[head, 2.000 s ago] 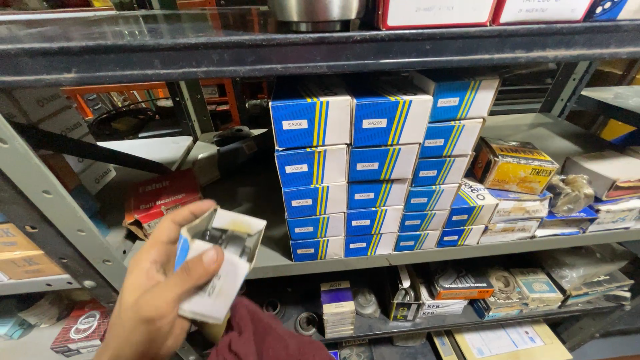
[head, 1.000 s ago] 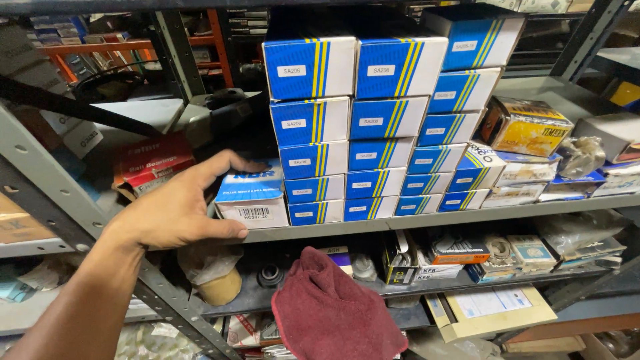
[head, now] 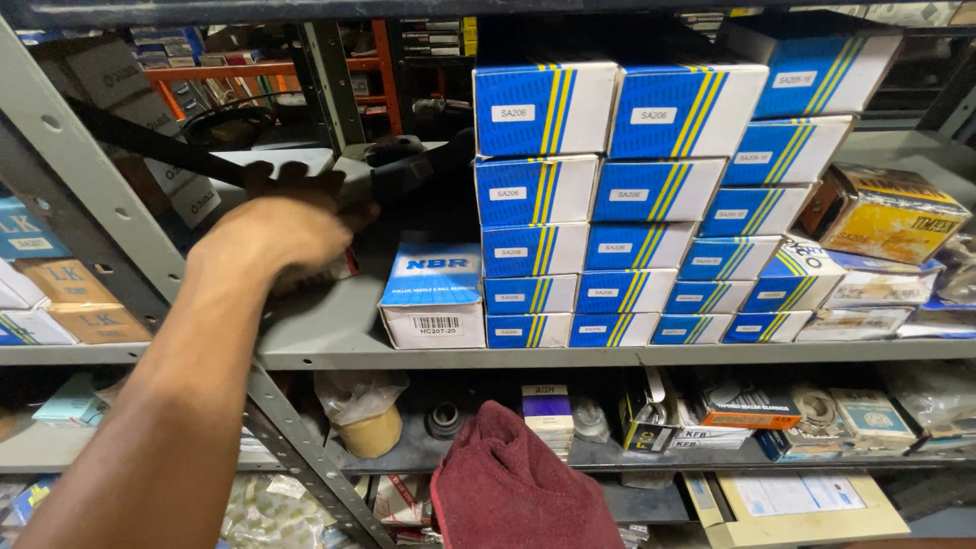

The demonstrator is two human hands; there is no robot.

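My left hand (head: 278, 225) reaches over the left part of the grey metal shelf, blurred, with its fingers stretched toward the back. Beneath it, a red box (head: 339, 268) is mostly hidden; whether I grip it cannot be told. To the right of the hand, a blue and white NBR bearing box (head: 432, 297) stands at the shelf's front edge, beside stacks of blue, white and yellow-striped boxes (head: 534, 252). A maroon cloth (head: 518, 480) rises in front of the lower shelf at bottom centre. My right hand is not visible; the cloth may cover it.
A slanted perforated steel upright (head: 114, 160) stands left of my forearm. The lower shelf (head: 610, 457) holds loose bearings, a plastic-wrapped roll (head: 366, 423) and small boxes. A worn yellow Timken box (head: 884, 213) lies at right. An open carton (head: 801, 503) sits below.
My left hand held a small white and blue box two seconds ago, then rested on the box beside the stacks. It has let go and moved left, toward the red box.
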